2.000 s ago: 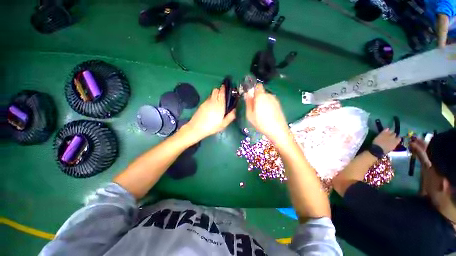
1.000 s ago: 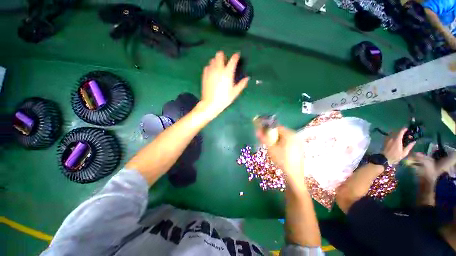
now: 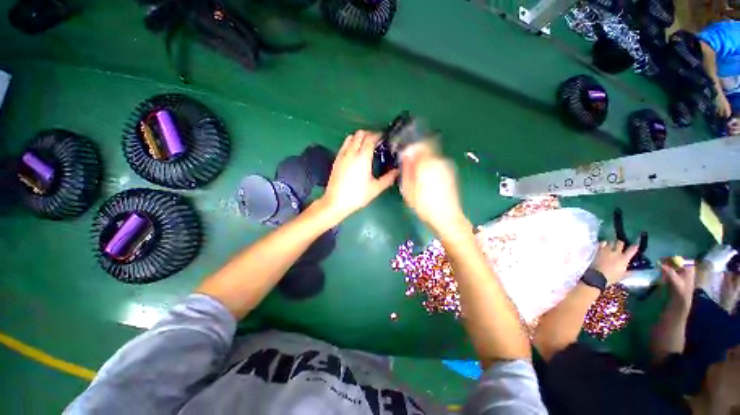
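Observation:
My left hand (image 3: 357,172) holds a black plastic part (image 3: 385,154) upright above the green bench, fingers behind it and thumb in front. My right hand (image 3: 430,185) is blurred and closed around something at the part's right side. A blurred grey metal piece (image 3: 412,136), perhaps a hammer head, shows at its fingertips against the black part. Loose copper and silver metal pieces (image 3: 430,280) lie below my right hand, beside a whitish plastic bag (image 3: 535,255).
Fan heads with purple cells (image 3: 176,141) stand at left. Flat round discs (image 3: 302,280) lie left of my hands. Black bracket parts (image 3: 219,32) lie at top left. A pale perforated post (image 3: 617,170) reaches in from the right. Another person's hand (image 3: 614,261) works at right.
My right hand has moved up from above the metal pieces to the black part. My left hand has moved down and right, now gripping the part. The view has shifted slightly.

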